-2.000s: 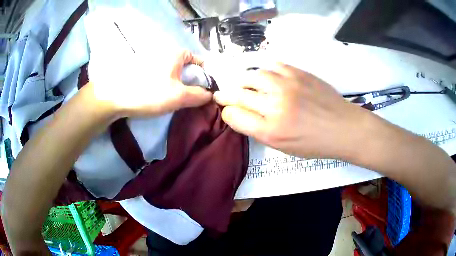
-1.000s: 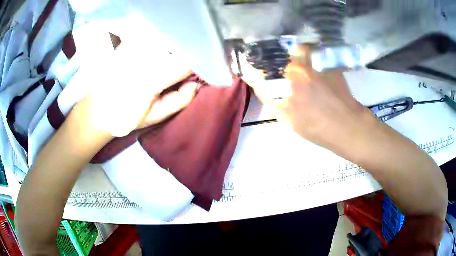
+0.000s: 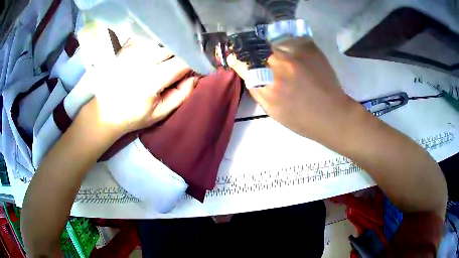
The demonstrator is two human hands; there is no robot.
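The maroon fabric panel [image 3: 194, 131] lies on the table, its upper end under the sewing machine head [image 3: 166, 25]. A pale grey fabric panel [image 3: 146, 174] joins its lower left side. My left hand [image 3: 146, 83] lies on the fabric, overexposed, with its fingers bent over the maroon cloth. My right hand [image 3: 297, 85] is beside the needle area, behind the white knob [image 3: 260, 77] and the black spring-like part [image 3: 249, 49]. One fingertip is at the cloth's upper edge; its other fingers are partly hidden by the machine.
Thread snips [image 3: 385, 103] lie right of my right wrist, on a dark cord. Pale cloth with maroon strips [image 3: 30, 101] is heaped at left. A dark screen [image 3: 412, 40] stands at upper right. A printed ruler [image 3: 302, 173] runs along the table's front edge. Baskets show below.
The maroon panel has come up from my lap onto the table, under the machine head. My right hand has moved from the cloth up to the needle area. My left hand has shifted left.
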